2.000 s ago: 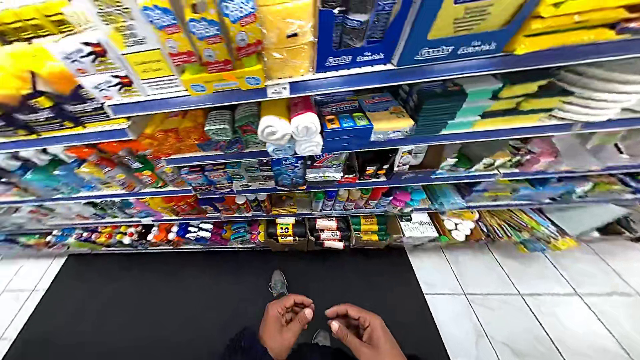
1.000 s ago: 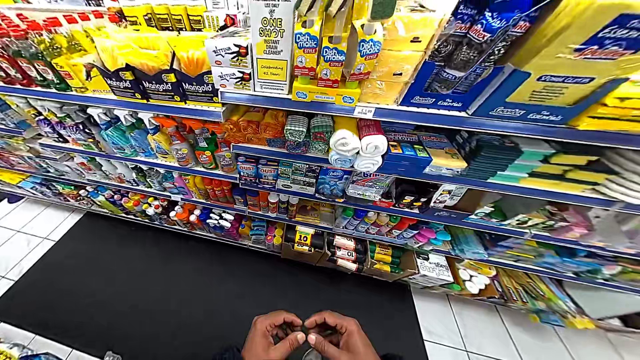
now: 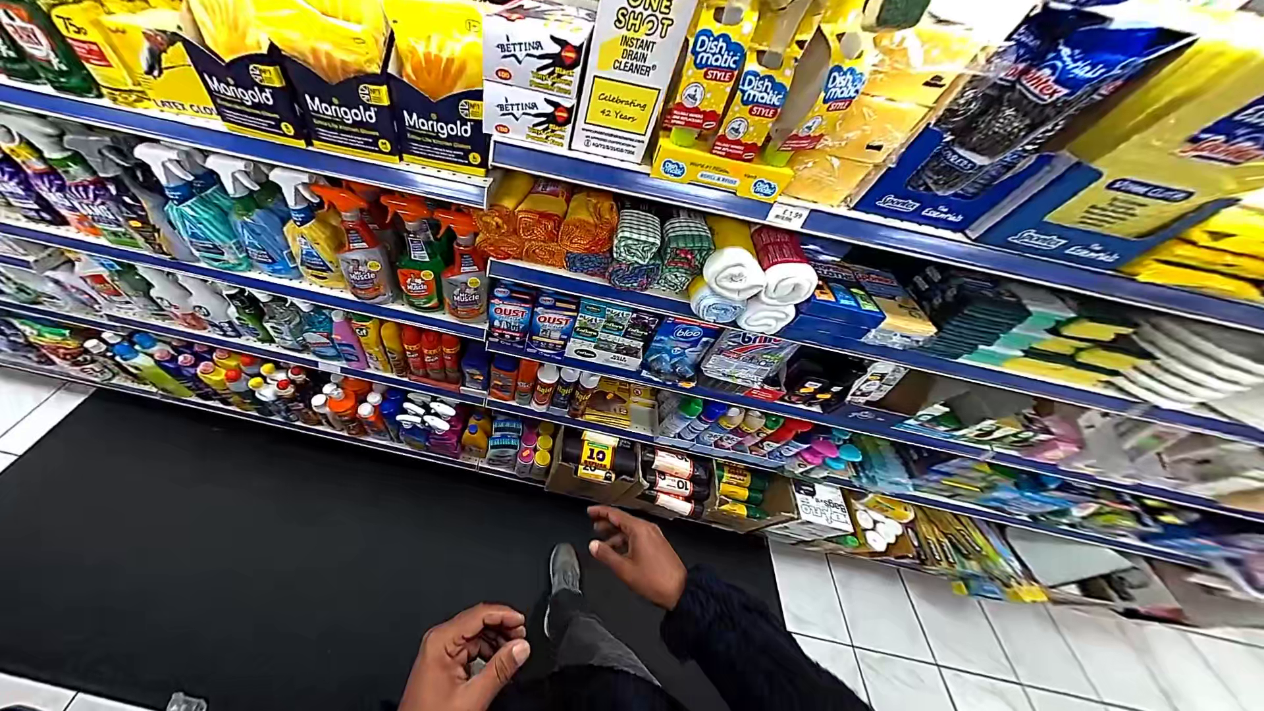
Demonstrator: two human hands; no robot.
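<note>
My left hand (image 3: 466,656) is low in the view, fingers curled and apart from the thumb, with nothing in it. Higher and to its right, my right hand (image 3: 640,555) reaches forward, also empty, its fingers loosely bent. A grey shoe (image 3: 565,571) on my foot shows between the hands. Just beyond my right hand, on the lowest shelf, stand open cartons of rolled bags (image 3: 675,481) and a carton with a yellow price card (image 3: 596,456). Rolled cloths (image 3: 758,275) lie on a shelf above, beside orange mesh scourers (image 3: 563,222).
Long shelves with blue edge strips (image 3: 632,180) cross the view. They hold spray bottles (image 3: 363,247), boxed Marigold gloves (image 3: 341,94), Dishmatic packs (image 3: 741,99) and sponges (image 3: 1057,341). A black mat (image 3: 247,553) covers part of the white tiled floor (image 3: 918,632).
My hands were close together one second ago and are now apart, the right one farther forward. The view has shifted left along the shelves since the earliest frame.
</note>
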